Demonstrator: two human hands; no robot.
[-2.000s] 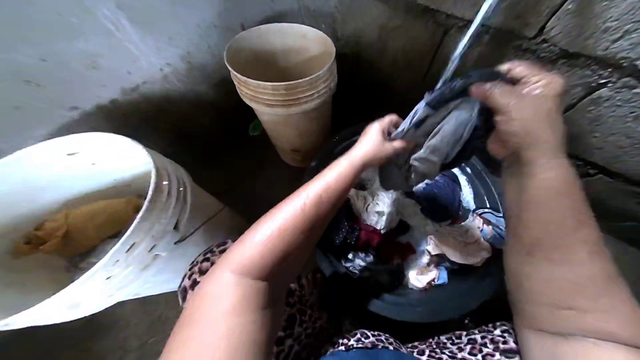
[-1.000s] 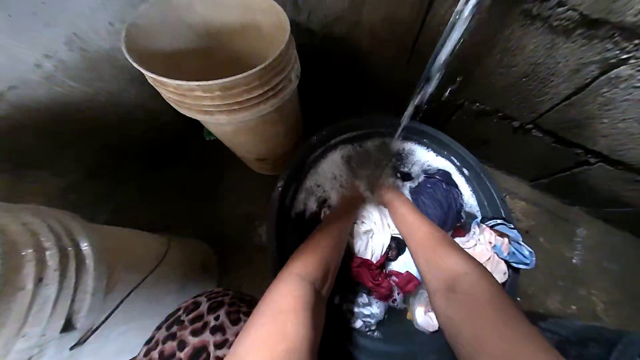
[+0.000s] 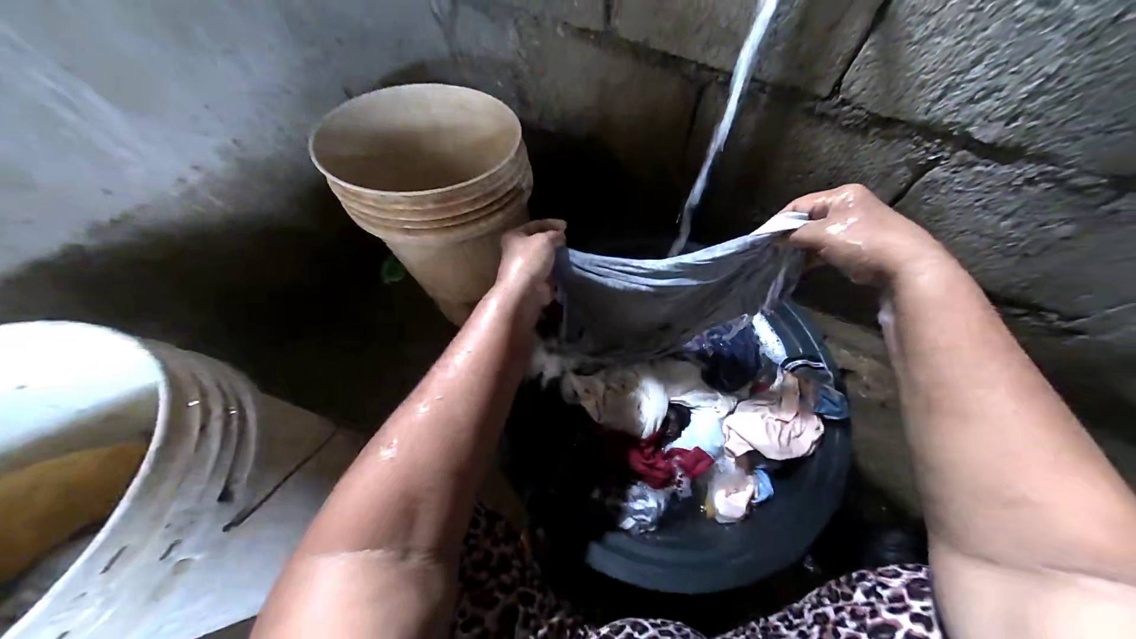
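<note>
A wet grey cloth garment hangs stretched between my two hands, above a dark round plastic basin. My left hand grips its left end, and my right hand pinches its upper right corner. Under the cloth, the basin holds a beige garment, a dark red cloth, a dark blue cloth and several white pieces. Behind the cloth, a stream of water falls from above; where it lands is hidden.
Stacked beige plastic buckets stand beyond my left hand. A large white bucket at the left holds a yellow-brown cloth. A rough concrete block wall rises behind the basin and to the right.
One second ago both hands were low in the basin, under the water stream. Now they are raised and apart with the grey cloth stretched between them. The view has shifted.
</note>
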